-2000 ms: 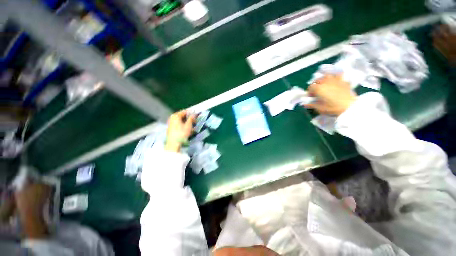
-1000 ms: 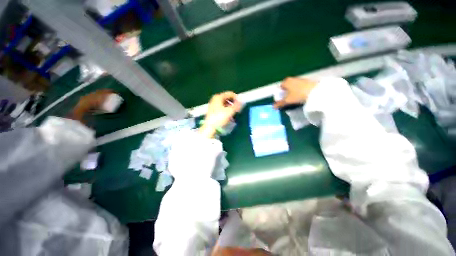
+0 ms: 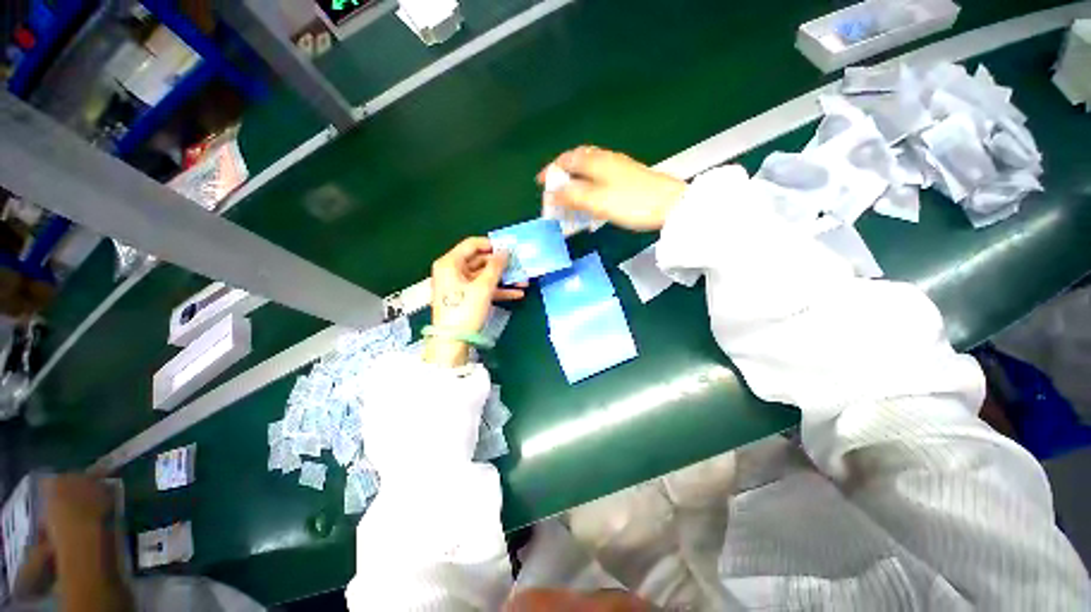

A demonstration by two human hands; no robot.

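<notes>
My left hand [image 3: 464, 293], with a green wristband, holds a blue card [image 3: 534, 249] by its left end over the bench's back edge. A small packet seems to be pinched with it. My right hand [image 3: 616, 189] is just behind the card, with a white packet [image 3: 560, 197] between the fingers. More blue cards [image 3: 592, 325] lie on the bench below the held card. Small pale packets [image 3: 329, 401] lie in a loose pile around my left forearm. Larger white packets [image 3: 945, 138] lie heaped at the right; another [image 3: 647, 275] lies by my right sleeve.
An open white box [image 3: 879, 30] stands on the conveyor at the upper right, and two long white boxes [image 3: 203, 362] at the left. The pale edge rail [image 3: 706, 150] separates belt and bench. A grey metal post [image 3: 180, 209] crosses the upper left. Another person's hand [image 3: 84, 526] shows lower left.
My left hand has taken hold of a blue card, raised above the others. My right hand has moved left toward it with a white packet. The view has shifted; boxes now show at the left.
</notes>
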